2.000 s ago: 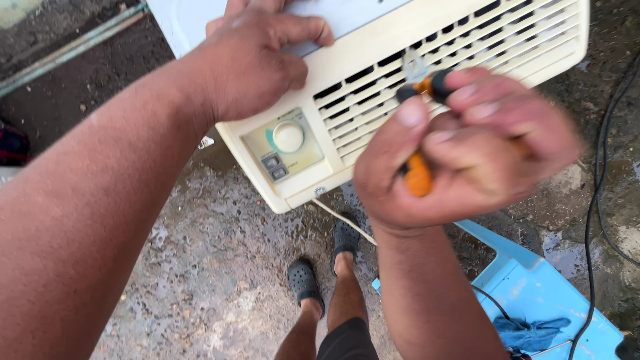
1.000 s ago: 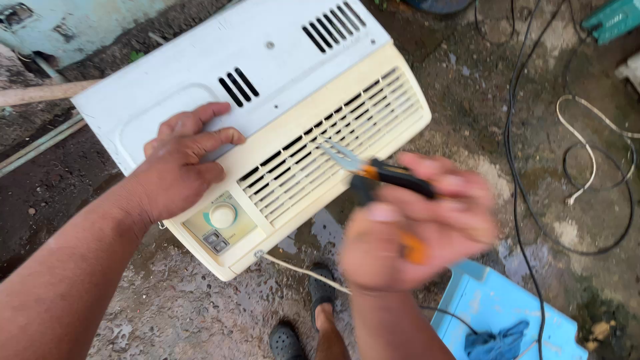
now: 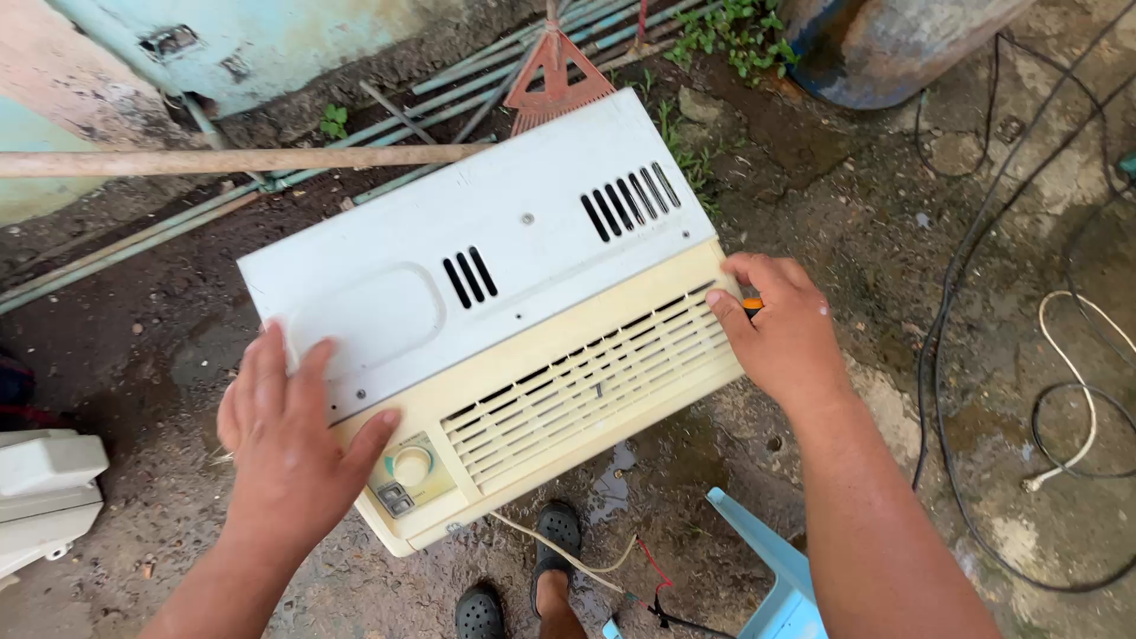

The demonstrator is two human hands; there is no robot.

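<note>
A window air conditioner with a white metal casing [image 3: 524, 218] and a cream plastic front grille [image 3: 581, 390] lies tilted across the middle of the view. My left hand [image 3: 297, 430] rests on its left end, fingers spread over the casing beside the control knob [image 3: 412, 466]. At the right end of the grille is my right hand [image 3: 781, 324], its thumb on the front and fingers around the corner. A bit of an orange and black tool handle [image 3: 753, 304] shows under that hand; the rest is hidden. A cream power cord [image 3: 559, 561] runs out below the front panel.
A light-blue plastic stool [image 3: 781, 581] stands at the lower right. Black cables [image 3: 941, 355] and a cream cable [image 3: 1078, 382] lie on the wet ground. Behind are a red rake head [image 3: 557, 75], a wooden pole [image 3: 240, 161], pipes and a blue drum [image 3: 887, 44]. White plastic parts [image 3: 49, 497] lie left.
My right hand has moved from in front of the grille, where it held the pliers, to the unit's right end. My left hand has shifted to the left end of the casing.
</note>
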